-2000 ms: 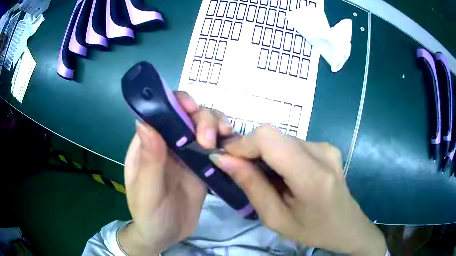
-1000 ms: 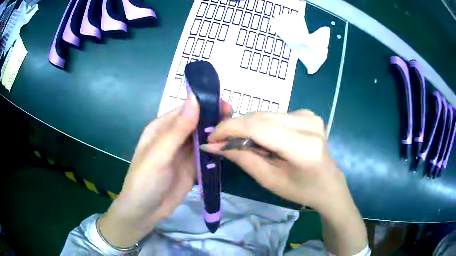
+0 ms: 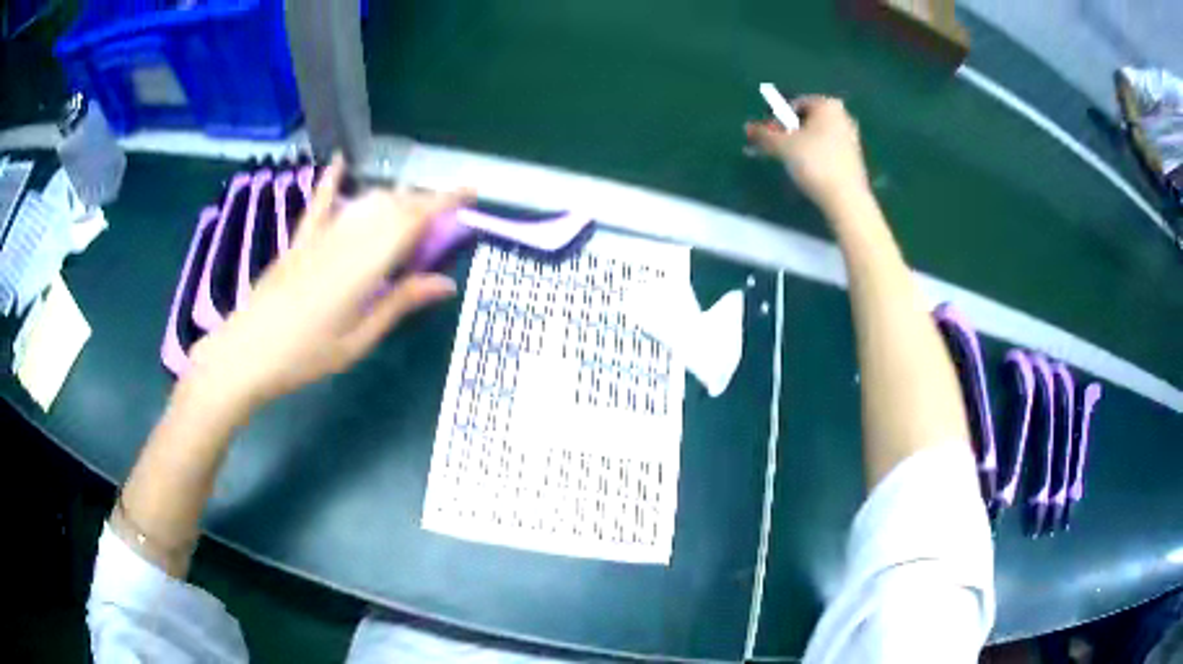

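A purple-and-black pen [image 3: 525,231] lies crosswise at the top of the printed sheet [image 3: 610,499], its bent end to the right. My left hand [image 3: 311,292] is over the left row of pens [image 3: 208,288], fingers spread around the blurred near part of the crosswise pen; whether it grips the pen cannot be told. My right hand [image 3: 815,145] is stretched out over the green belt, fingers closed on a small white stick-like piece [image 3: 778,106]. A crumpled white tissue [image 3: 714,340] lies over the sheet's right edge.
More pens [image 3: 1031,422] lie in a row at the right. A blue bin [image 3: 195,65] stands at the back left beside a grey post [image 3: 331,78]. Loose papers [image 3: 52,340] lie far left. A pale metal rail [image 3: 519,182] borders the belt. A brown cardboard edge [image 3: 928,29] shows at the top.
The view has shifted to show more of the belt. My hands have moved apart; the upright pen is no longer held between them. My right hand has reached forward over the belt.
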